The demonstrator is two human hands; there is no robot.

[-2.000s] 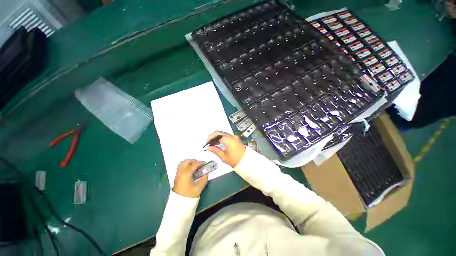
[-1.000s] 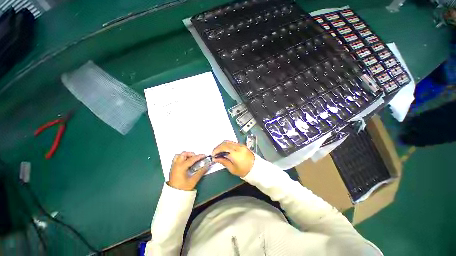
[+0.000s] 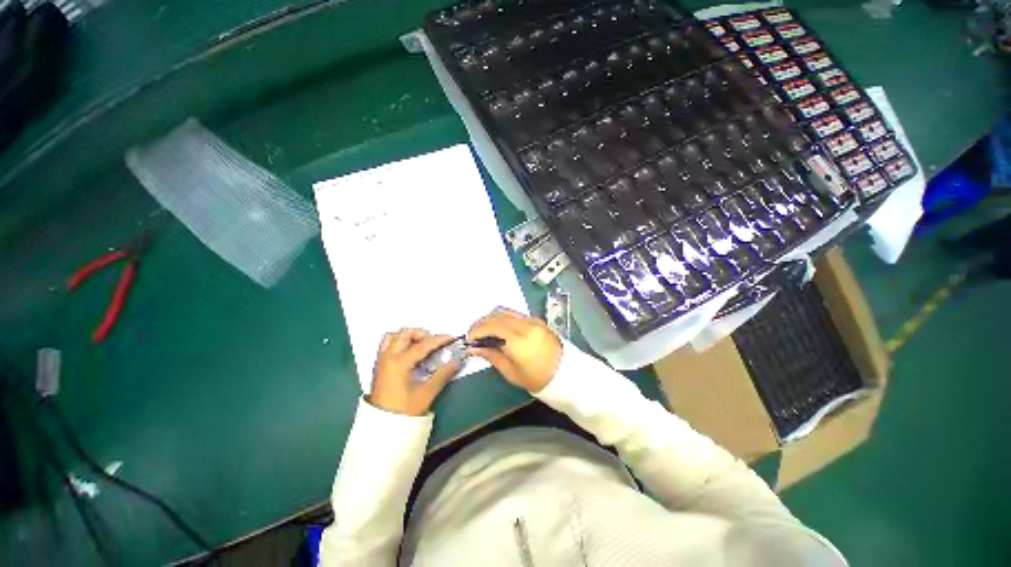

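My left hand (image 3: 401, 371) holds a small grey electronic module (image 3: 445, 360) over the lower part of the white paper sheet (image 3: 416, 249). My right hand (image 3: 526, 352) holds a thin dark pen-like tool (image 3: 484, 342), its tip at the module's upper right end. The fingers of both hands nearly meet and hide parts of the module and tool. Faint lines of writing show near the top of the paper. Loose modules (image 3: 545, 257) lie between the paper and the tray, and one more (image 3: 558, 315) lies right of my right hand.
A large black blister tray (image 3: 621, 144) lies at the right, a filled tray (image 3: 815, 105) beyond it. An open carton (image 3: 710, 404) with black trays stands lower right. Red-handled pliers (image 3: 119, 299), a translucent bag (image 3: 227, 205), a loose module (image 3: 48, 372) and cables (image 3: 139, 487) lie at left.
The module and the tool have come together; two seconds ago they were apart. Over the last second the hands have barely moved. The whole view has shifted slightly.
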